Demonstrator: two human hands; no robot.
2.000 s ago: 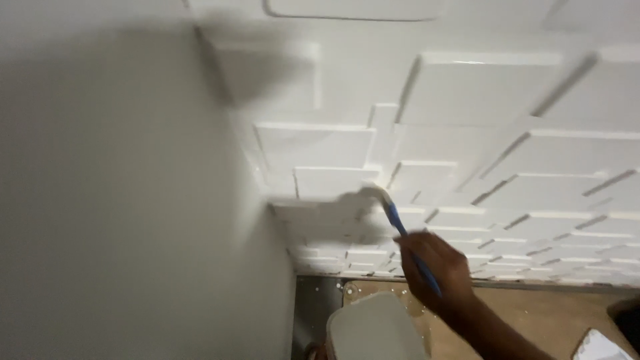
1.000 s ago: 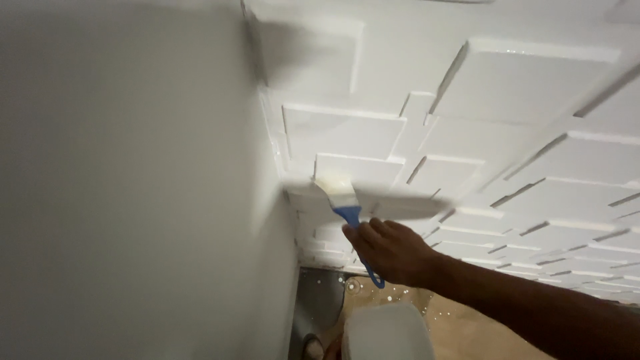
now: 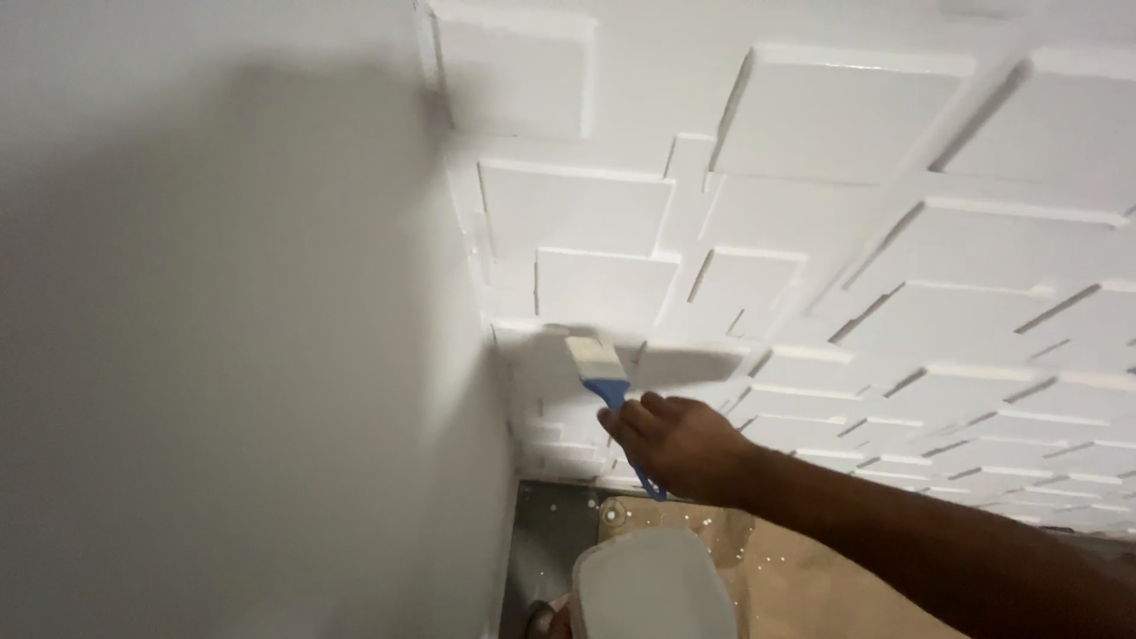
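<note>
My right hand [image 3: 679, 444] grips the blue handle of a flat paintbrush [image 3: 596, 359]. The brush's pale bristles point up and left, at or close to the lower part of a white wall with raised rectangular blocks [image 3: 608, 284]; whether they touch it I cannot tell. Below the hand, a pale, round-cornered container [image 3: 652, 586] is cut off by the bottom edge. Its top surface is light grey-white; whether that is paint or a lid is unclear. Brownish skin shows at the container's left side, too little to tell whether it is my left hand.
A smooth, pale wall [image 3: 266, 355] fills the left side and meets the block-patterned wall at a corner. Brown sheeting [image 3: 825, 568] covers part of the floor, beside a dark strip [image 3: 550, 532]; both carry white spots. Shadows fall on both walls.
The brush was angled near the blocks two seconds ago; one second ago its bristles lay against a block's face. Now it is lower on the block-patterned wall, still in my right hand.
</note>
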